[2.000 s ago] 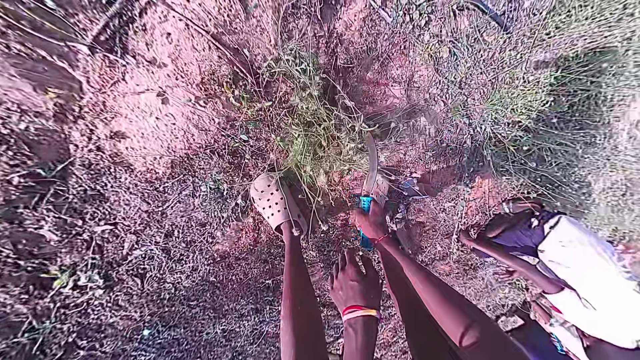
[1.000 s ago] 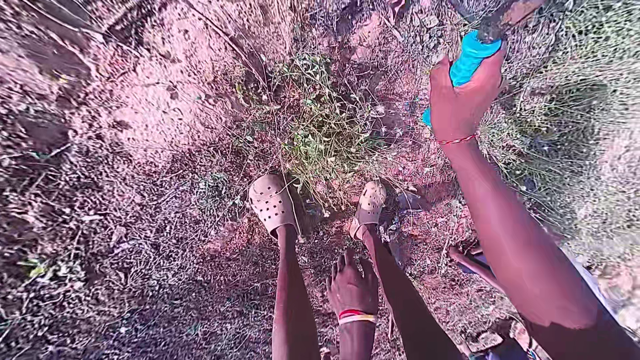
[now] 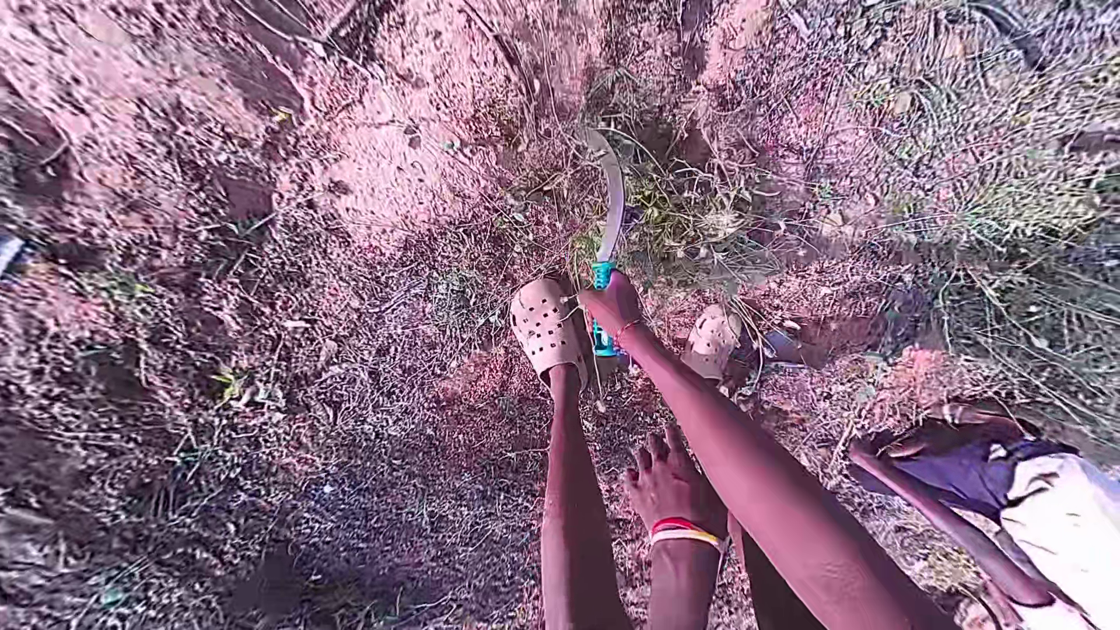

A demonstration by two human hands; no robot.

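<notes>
My right hand (image 3: 615, 304) is closed around the turquoise handle of a sickle (image 3: 613, 197). Its curved metal blade points up the view and lies across green weeds (image 3: 682, 210) just ahead of my feet. Lower down, between my legs, my left hand (image 3: 675, 486) holds nothing, its fingers spread a little; a red, white and yellow band circles the wrist. Two tan perforated clogs are on my feet, the left clog (image 3: 547, 324) beside the sickle handle and the right clog (image 3: 713, 339) partly behind my right forearm.
Another person (image 3: 1050, 516), in white and dark clothing, is low to the ground at the lower right. Tall grass (image 3: 1050, 289) grows along the right side. Dry, littered soil (image 3: 350, 350) covers the left, with thin branches (image 3: 503, 48) near the top.
My right hand has come down from the raised position at the upper right, bringing the sickle to the weeds ahead of my feet. My left hand stays low between my legs.
</notes>
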